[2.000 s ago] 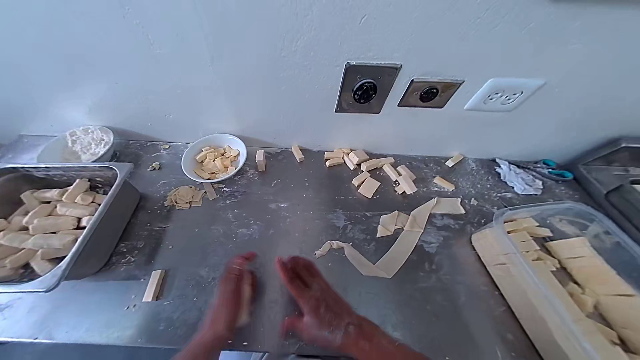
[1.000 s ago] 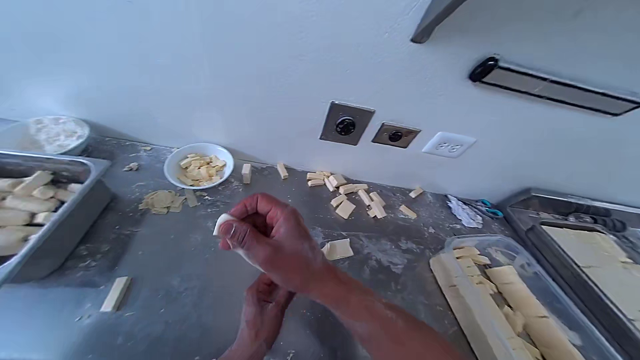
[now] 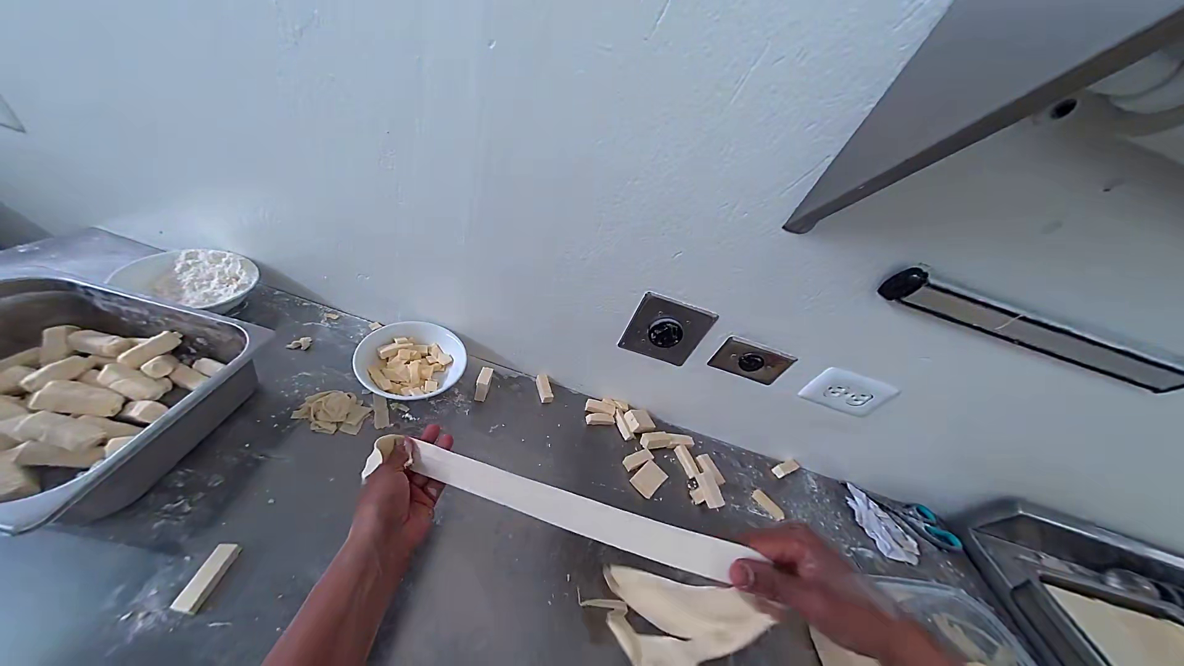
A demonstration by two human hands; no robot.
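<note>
A long pale dough strip (image 3: 573, 509) is stretched between my hands above the steel counter. My left hand (image 3: 402, 481) grips its left end, where dough is bunched or wrapped at the fingers; whether a piece lies inside cannot be seen. My right hand (image 3: 805, 573) pinches the other end between thumb and fingers. Below my right hand lie loose, curled dough strips (image 3: 684, 615). Rectangular cheese-like sticks (image 3: 684, 458) are scattered along the wall side of the counter, and a single stick (image 3: 205, 579) lies at the lower left.
At the left, a deep steel pan (image 3: 176, 435) holds wrapped dough pieces, near a bowl of flour (image 3: 208, 277). A white bowl (image 3: 367, 344) of small pieces stands by flat scraps (image 3: 331, 410). Teal-handled scissors (image 3: 934, 527), a cloth (image 3: 879, 523), a clear container (image 3: 925, 601) and a steel tray (image 3: 1017, 518) are at the right.
My hands, close together a second ago, are now far apart with the dough strip stretched between them. The view has swung to the right and up.
</note>
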